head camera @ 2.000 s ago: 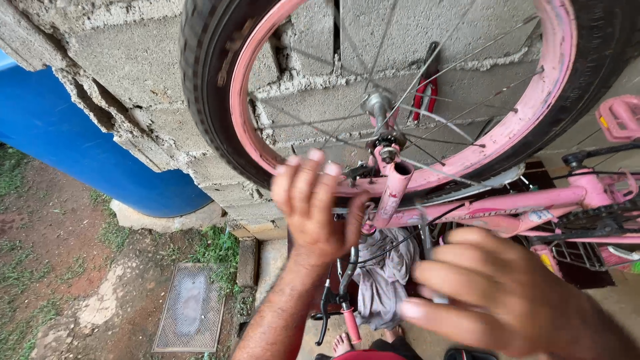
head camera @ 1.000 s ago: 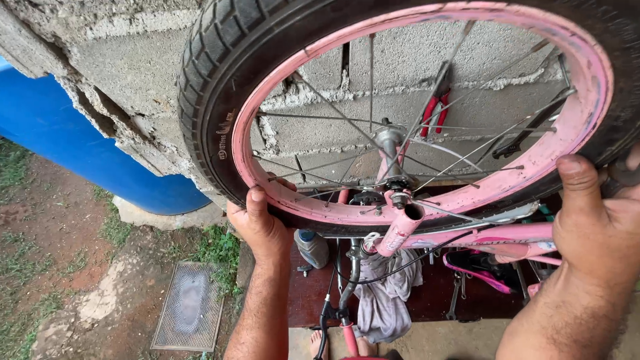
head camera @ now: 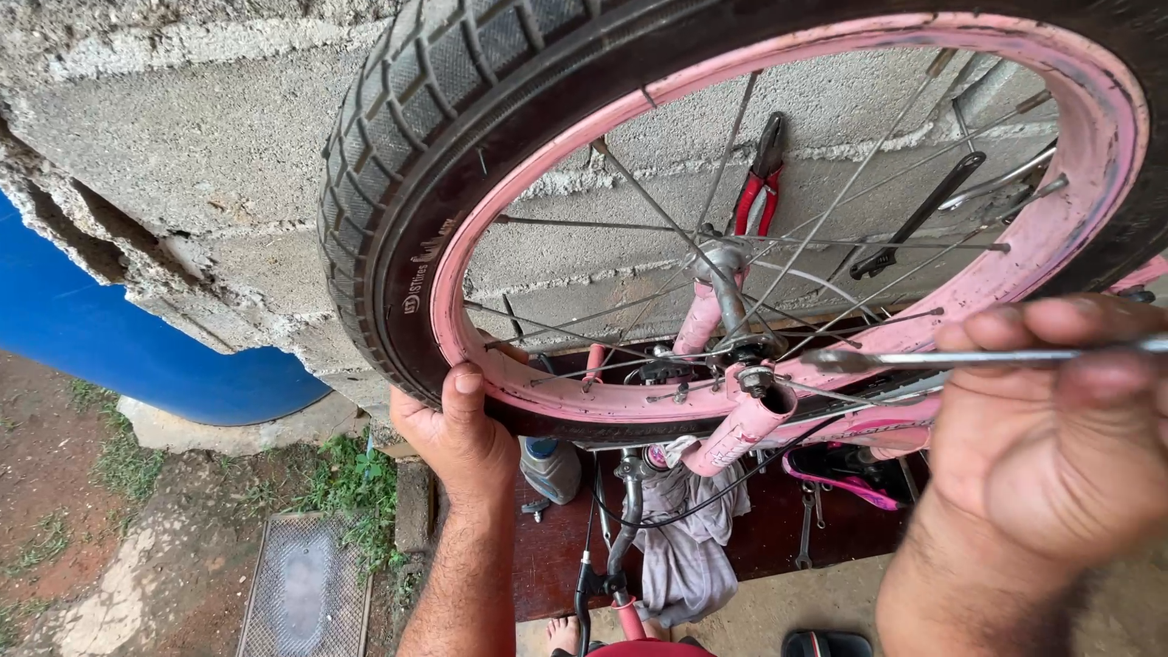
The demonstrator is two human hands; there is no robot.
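A bicycle wheel with a pink rim [head camera: 566, 392] and black tire [head camera: 365, 210] fills the upper view, its hub [head camera: 721, 260] by the pink fork end [head camera: 744, 429]. My left hand [head camera: 465, 438] grips the rim and tire at lower left, thumb on the near side, some fingers hidden behind. At the right, my right hand [head camera: 1049, 411] holds a thin metal rod-like tool [head camera: 958, 358], whose kind I cannot tell. Its flattened tip points left, in front of the wheel near the fork end. The pink bicycle frame [head camera: 876, 424] lies below the wheel.
Red-handled pliers [head camera: 759, 187] and an adjustable wrench [head camera: 917, 219] are by the concrete block wall [head camera: 182, 137] behind the spokes. Below are a grey cloth [head camera: 684, 557], a plastic bottle [head camera: 550, 470], wrenches [head camera: 806, 525] and the handlebar [head camera: 625, 520]. A blue container [head camera: 164, 338] stands left.
My right hand has left the tire on the right and now holds the metal tool. My left hand stays on the rim. The wheel appears closer than two seconds ago.
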